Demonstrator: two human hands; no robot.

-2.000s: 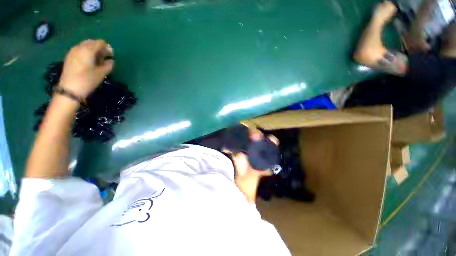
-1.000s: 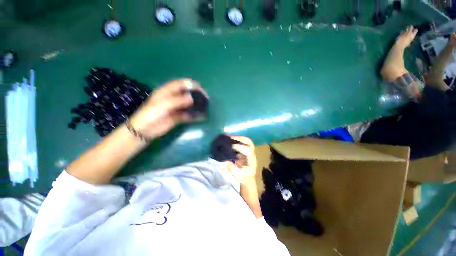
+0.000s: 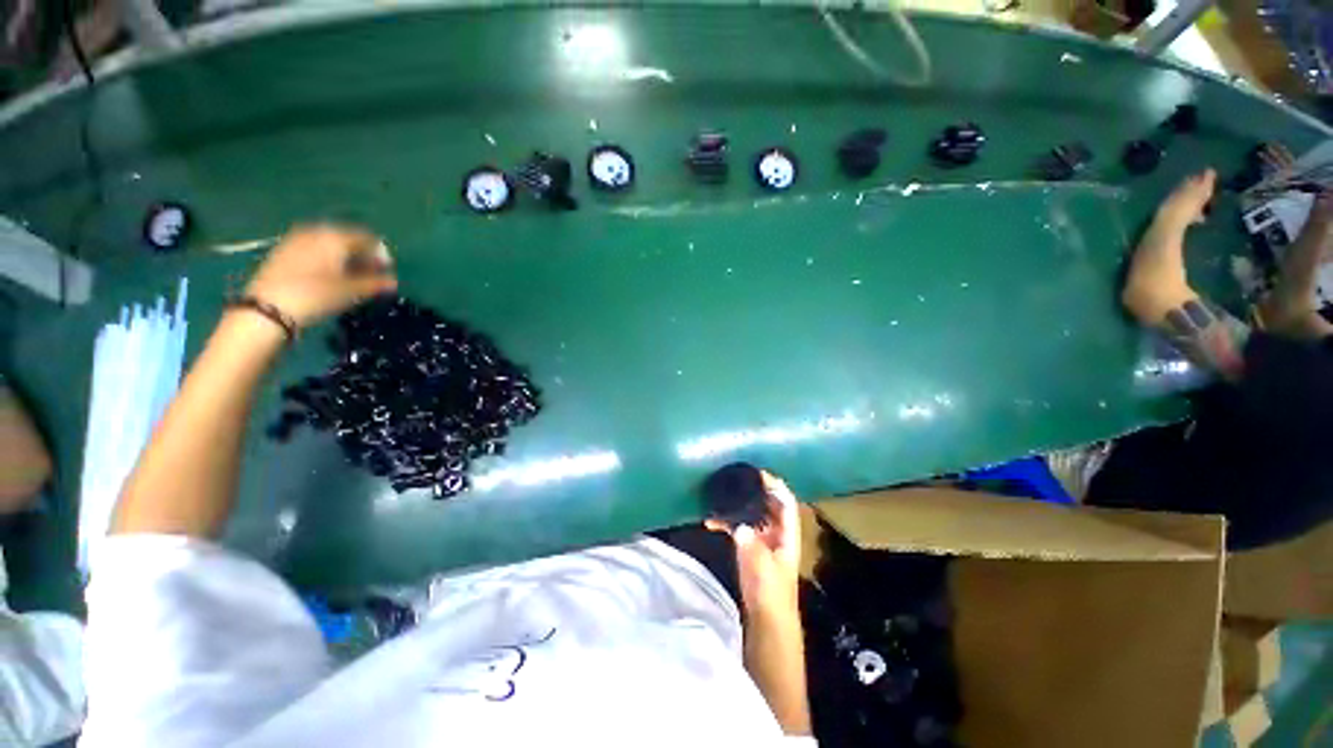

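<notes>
My left hand (image 3: 319,275), a dark band on its wrist, hovers at the far-left edge of the heap of small black parts (image 3: 424,387). It is blurred, with a dark spot between the fingers; I cannot tell whether it holds a part. My right hand (image 3: 772,538) is near my lap, by the open carton, closed around a round black unit (image 3: 735,494). White-faced units (image 3: 487,189) and dark units on their sides (image 3: 708,157) stand in a row along the far side of the green bench. One dark unit (image 3: 545,177) sits between two white-faced ones.
The open carton (image 3: 1089,643) at lower right holds a heap of black units (image 3: 885,614). Pale blue-white rods (image 3: 129,409) lie at left. A dark-shirted person (image 3: 1228,395) reaches over the bench at right. Part of another person's arm (image 3: 21,453) shows at far left.
The round black unit that was in my left hand is gone from it; a dark unit has appeared in the far row. My left hand has moved left to the heap. The view has shifted.
</notes>
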